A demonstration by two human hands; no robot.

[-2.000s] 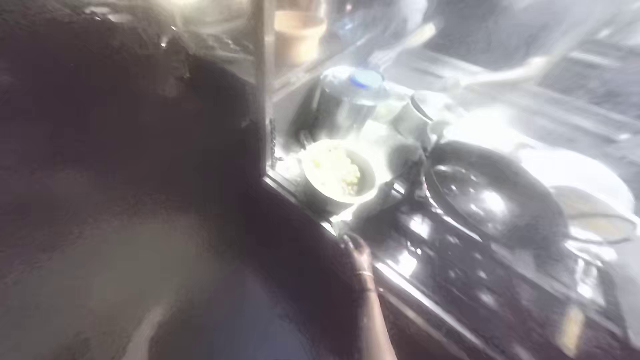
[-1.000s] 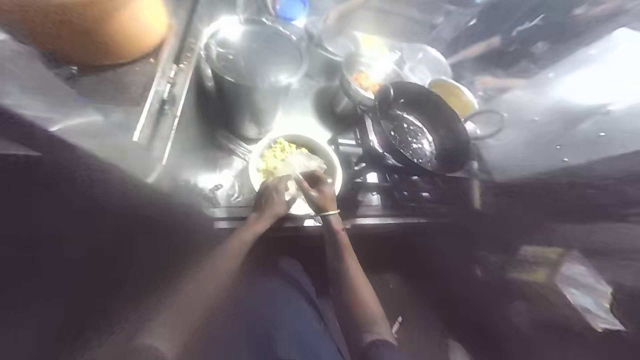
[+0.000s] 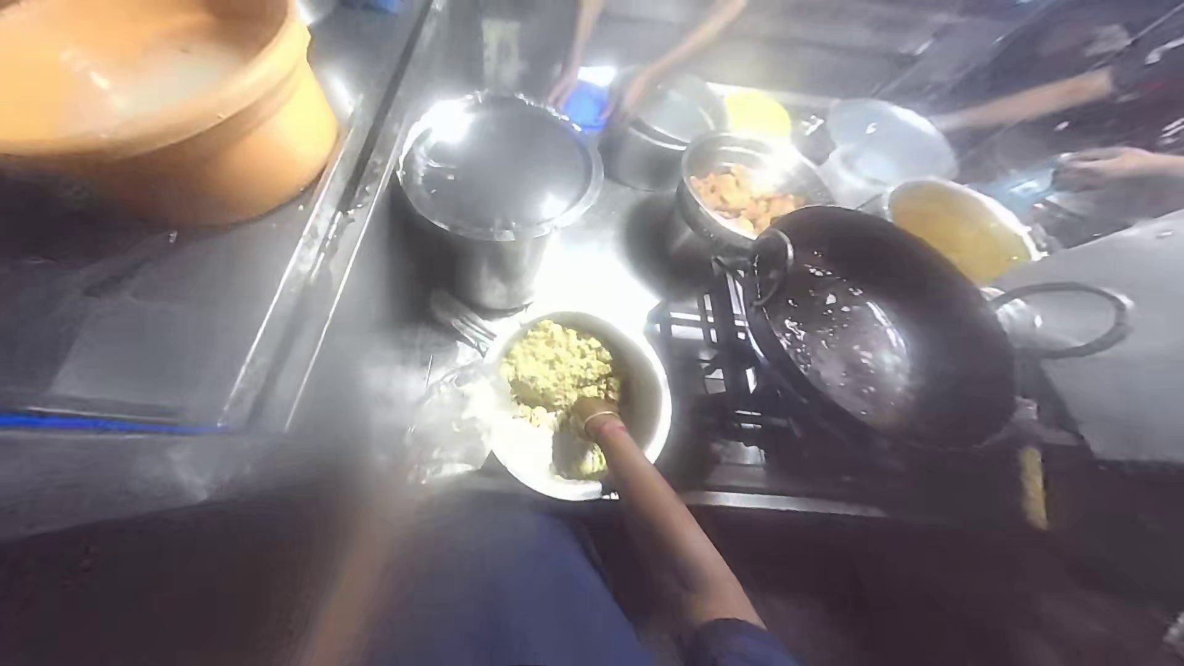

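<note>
A metal pot [image 3: 655, 388] with crumbly yellow-green food [image 3: 558, 363] in it stands near the counter's front edge. My right hand [image 3: 595, 415], with a bangle at the wrist, reaches down into this pot and touches the food; its fingers are hidden, so I cannot tell what they hold. My left forearm shows as a blur at the lower left. Around my left hand [image 3: 444, 421], beside the pot's left rim, glare and blur hide the fingers. A pair of tongs or similar metal handles lies just behind the pot's left side.
Right of the pot, a dark kadai [image 3: 888, 342] sits by a gas burner grate [image 3: 731, 370]. A tall lidded steel pot [image 3: 499, 185] stands behind. Farther back are a steel pot of orange food [image 3: 740, 194] and other people's hands [image 3: 1110, 166]. A large orange tub [image 3: 231, 139] is at upper left.
Both hands were together over the pot one second ago; now the right is down in it and the left is apart, to the left. The view has shifted.
</note>
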